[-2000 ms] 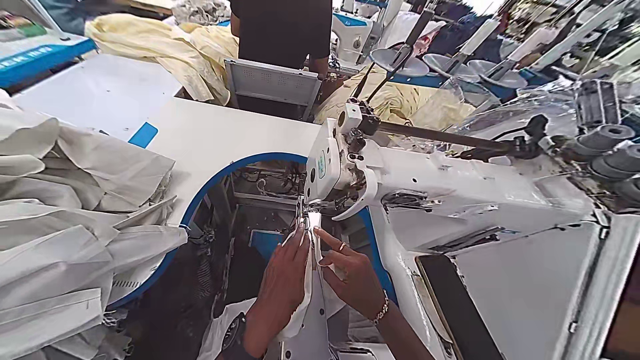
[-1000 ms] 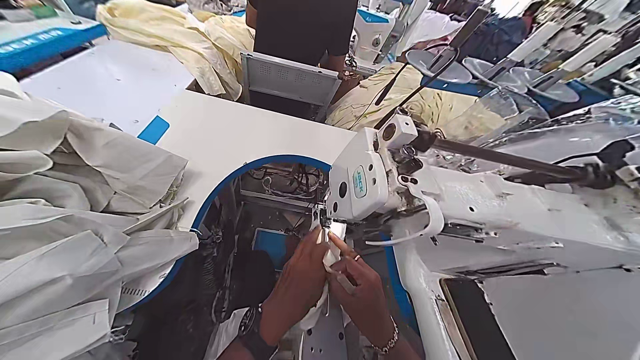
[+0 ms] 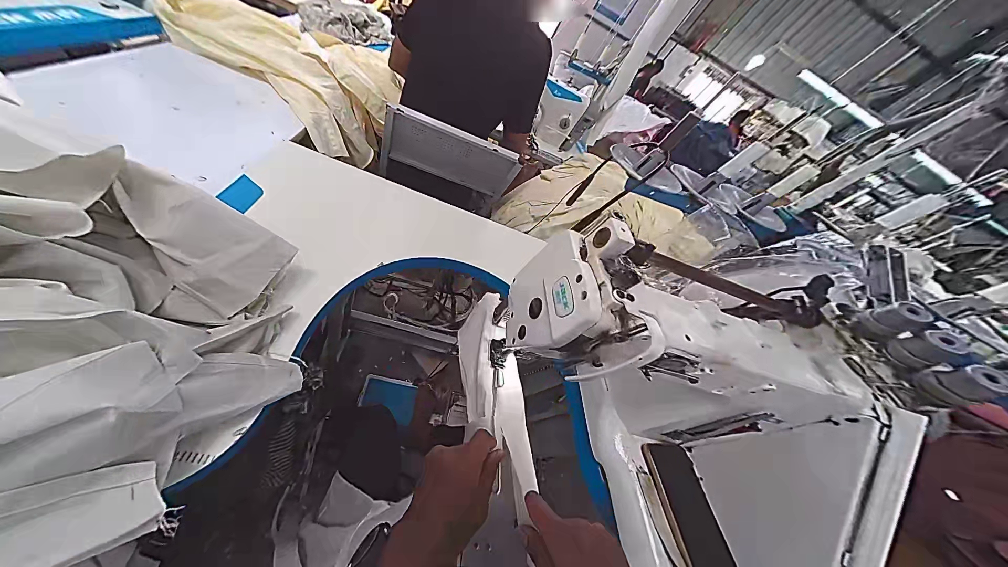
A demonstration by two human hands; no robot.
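Observation:
A Jack sewing machine (image 3: 555, 303) reaches in from the right, its needle area over a narrow arm. White fabric (image 3: 516, 417) runs under the presser foot and hangs down toward me in two strips. My left hand (image 3: 453, 492) is closed on the fabric's left part, below the foot. Lower and to the right, my right hand (image 3: 567, 535) pinches the right strip between thumb and fingers; the frame's bottom edge cuts it off.
Piled white cloth (image 3: 94, 339) covers the left side of the white table (image 3: 362, 209), which has a blue-edged cutout. A dark phone-like slab (image 3: 689, 504) lies at the right. Thread cones (image 3: 929, 346) stand farther right. Another person (image 3: 476, 67) works beyond the table, near yellow cloth (image 3: 276, 63).
Both hands have moved down, away from the needle area, and are now farther apart. More of the white fabric shows between them and the presser foot.

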